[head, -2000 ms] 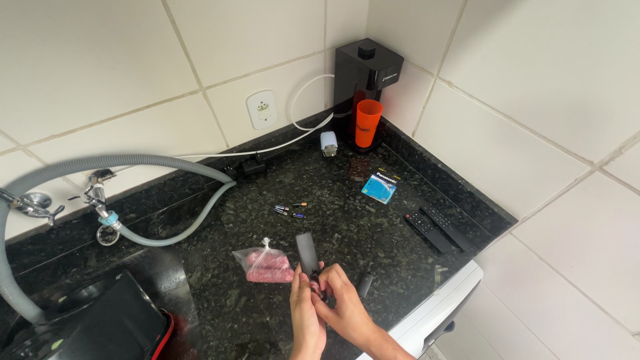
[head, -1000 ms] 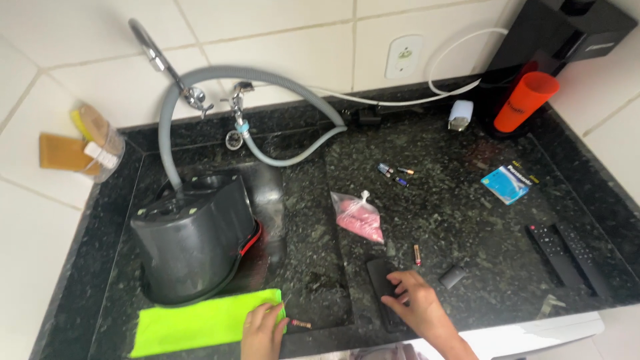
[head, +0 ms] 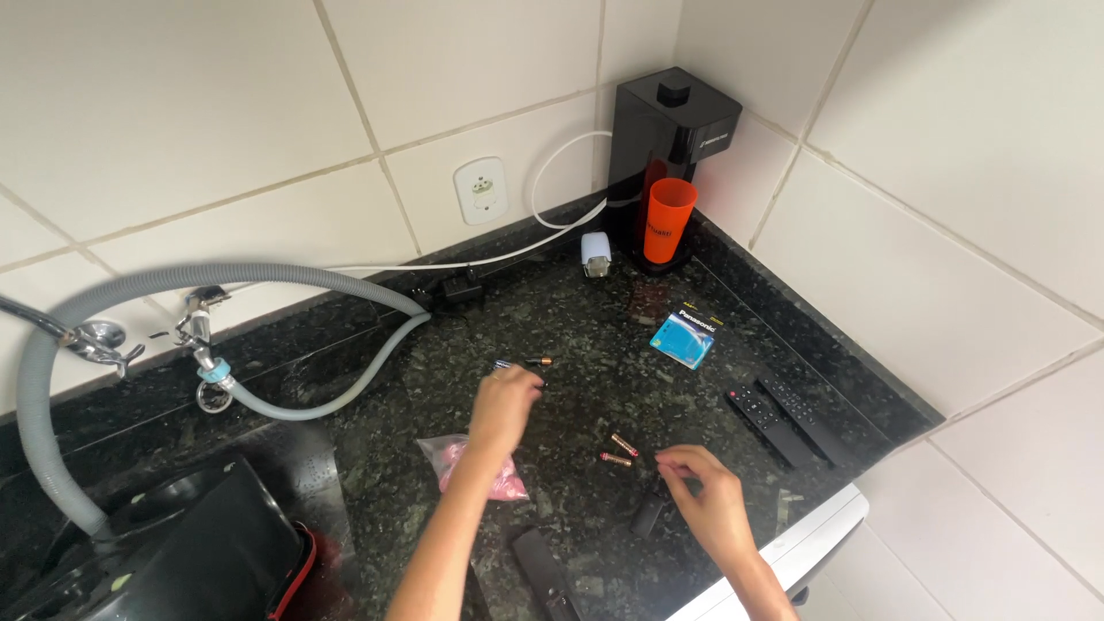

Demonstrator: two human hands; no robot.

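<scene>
My left hand (head: 504,405) reaches over several small batteries (head: 539,361) on the granite counter; its fingers touch or hover at them, and its grip is hidden. Beside two red and gold batteries (head: 624,445) is my right hand (head: 703,496), thumb and forefinger close together; whether something small is between them I cannot tell. A small black cover (head: 647,514) lies just left of that hand. A black remote control (head: 545,573) lies at the near edge, between my forearms. Partly behind my left forearm sits a clear plastic bag with pink contents (head: 506,479).
Two black remotes (head: 770,427) and a blue battery package (head: 683,339) lie at the right. An orange cup (head: 669,221) stands in a black dispenser (head: 660,129), near a white-capped object (head: 595,254). At the left are a grey hose (head: 293,412) and a black container (head: 207,552) in the sink.
My left hand has moved from the green cloth to the batteries behind the bag. My right hand has let go of the remote. Two red and gold batteries now lie together. The view has swung right.
</scene>
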